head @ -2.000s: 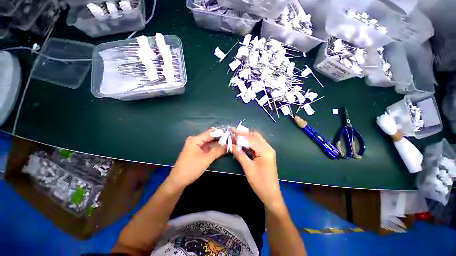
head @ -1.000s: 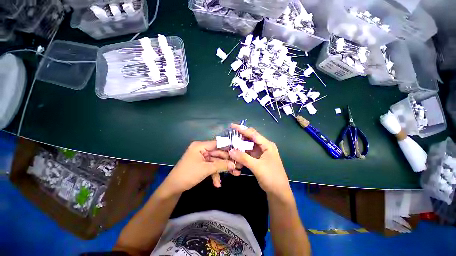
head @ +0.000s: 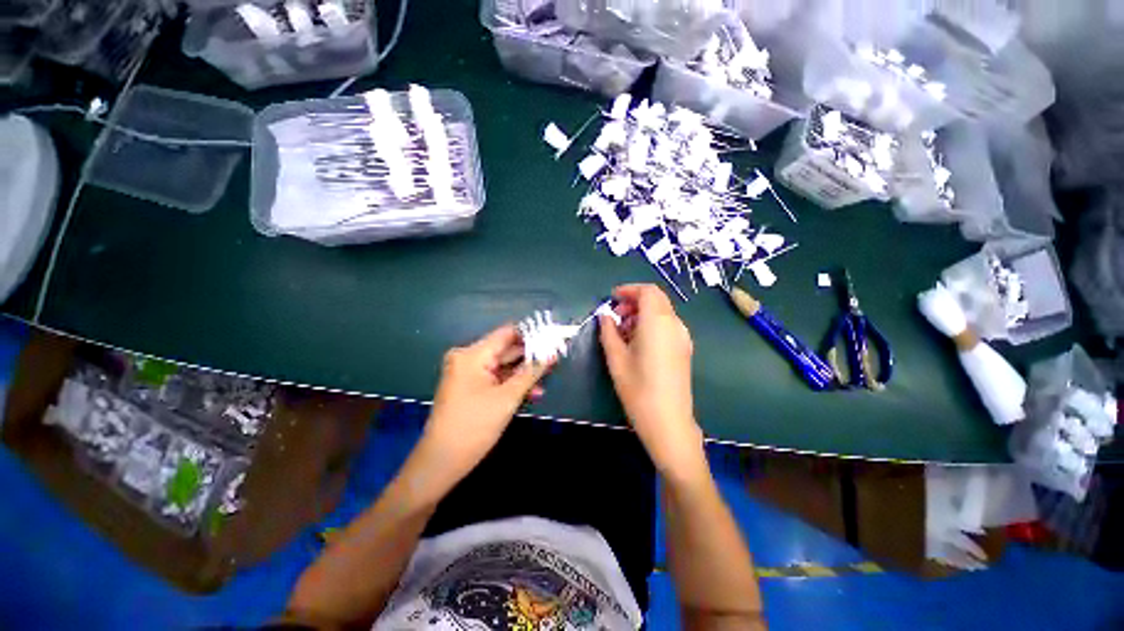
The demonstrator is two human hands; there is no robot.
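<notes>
My left hand [head: 481, 392] holds a fanned row of white pieces [head: 544, 337] between thumb and fingers, above the bench's front edge. My right hand [head: 651, 358] is just to its right, its thumb and fingertips closed on a single white piece [head: 608, 313] with a thin dark stem pointing toward the row. Whether the stem touches the row is too small to tell. A loose pile of white pin-mounted pieces [head: 672, 185] lies behind my hands. The finished-parts tub [head: 265, 185], at the left, holds white pieces in rows with parallel stems.
A blue pen-shaped tool [head: 789, 345], small nippers [head: 859, 351] and a white offcut [head: 825, 280] lie right of my hands. A white wrapped bundle [head: 986, 370] and small open tub [head: 1048, 290] are farther right. Parts tubs [head: 838, 173] line the back; a tub lid [head: 173, 148] is left.
My hands were together around the pieces and are now apart. My right hand has moved right and up with one piece; the fanned row stays in my left hand.
</notes>
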